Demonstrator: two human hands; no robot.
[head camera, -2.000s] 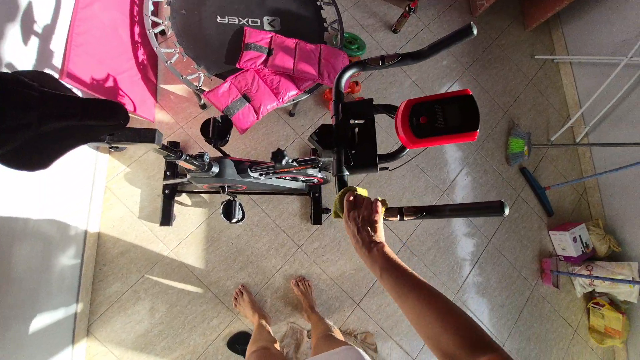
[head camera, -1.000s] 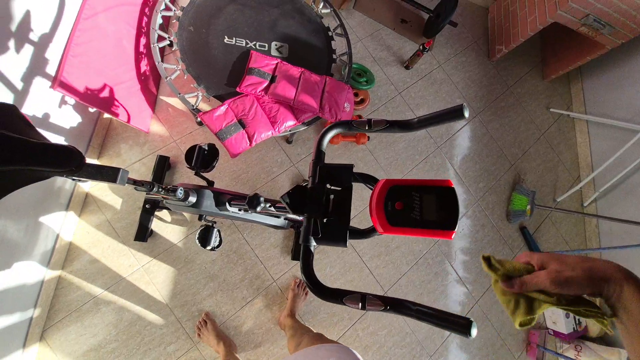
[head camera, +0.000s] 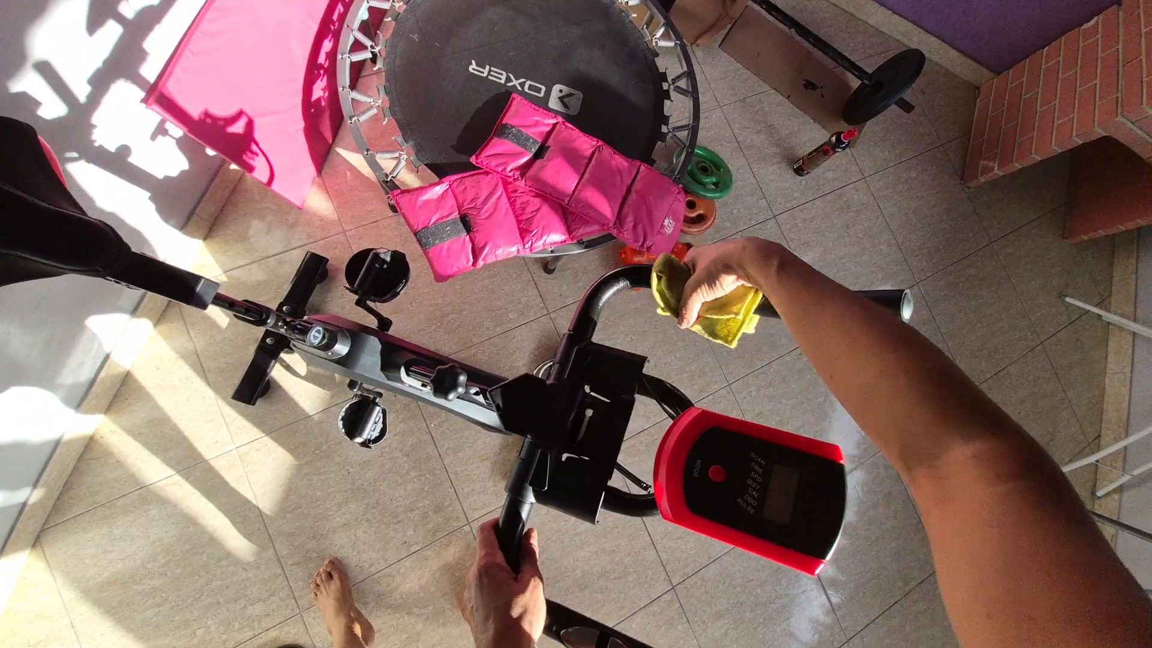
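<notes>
A black exercise bike stands across the view, its saddle at the left and its red-rimmed console right of centre. My left hand, at the bottom, grips the near side of the black handlebar. Across the handlebar's far grip, my right hand presses a yellow-green cloth, fingers curled over it; part of the grip is hidden beneath. The bar's capped end shows beyond my forearm. Between the hands lies a black bracket. Knobs and pedals show along the frame.
Pink ankle weights lie on a mini trampoline beyond the bike. Green and orange weight plates, a dark bottle, a barbell and a brick structure stand farther off. A bare foot is at bottom left.
My right hand has brought the cloth from the right side onto the far handlebar grip. My left hand has come into view, holding the near side. The view has shifted closer to the bike.
</notes>
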